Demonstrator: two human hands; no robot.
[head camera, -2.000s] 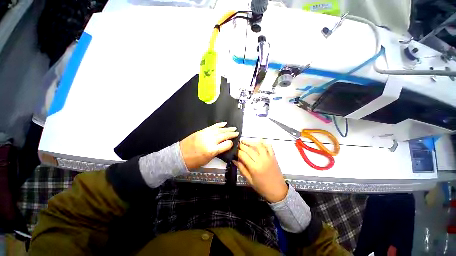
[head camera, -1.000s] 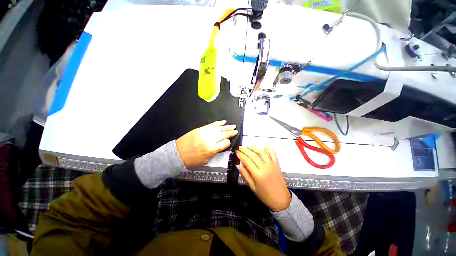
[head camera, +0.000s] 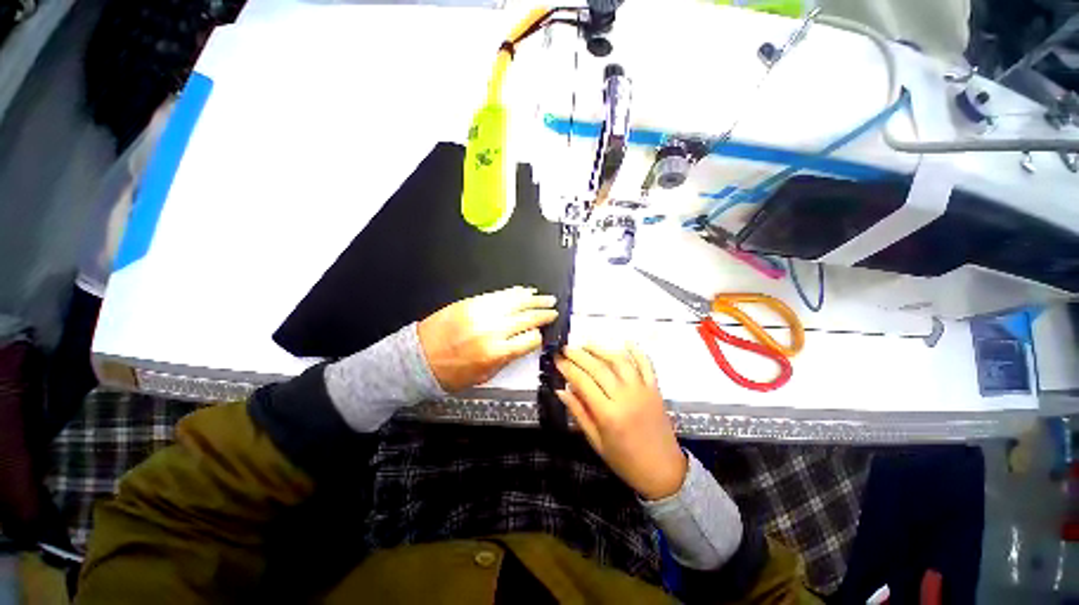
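Note:
A black cut panel (head camera: 402, 254) lies flat on the white table, its right edge running up to the presser foot (head camera: 573, 216) of the sewing machine (head camera: 734, 118). My left hand (head camera: 488, 339) lies on the panel's lower right part, fingers near that edge. My right hand (head camera: 621, 414) holds the edge and a narrow black strip (head camera: 553, 404) between fingers and thumb; the fingertips are partly hidden. The strip hangs over the table's front edge. The needle is too small to make out.
Scissors (head camera: 745, 340) with orange and red loops lie right of my right hand. A neon yellow-green tag (head camera: 486, 171) hangs left of the needle area. Blue tape (head camera: 166, 175) is at the table's left. A ruled tape (head camera: 757, 423) runs along the front edge. Plaid fabric (head camera: 473, 496) covers the lap.
The black panel has moved a little away from me, further past the presser foot. My right hand has shifted slightly down and right since the oldest frame. My left hand stays on the panel.

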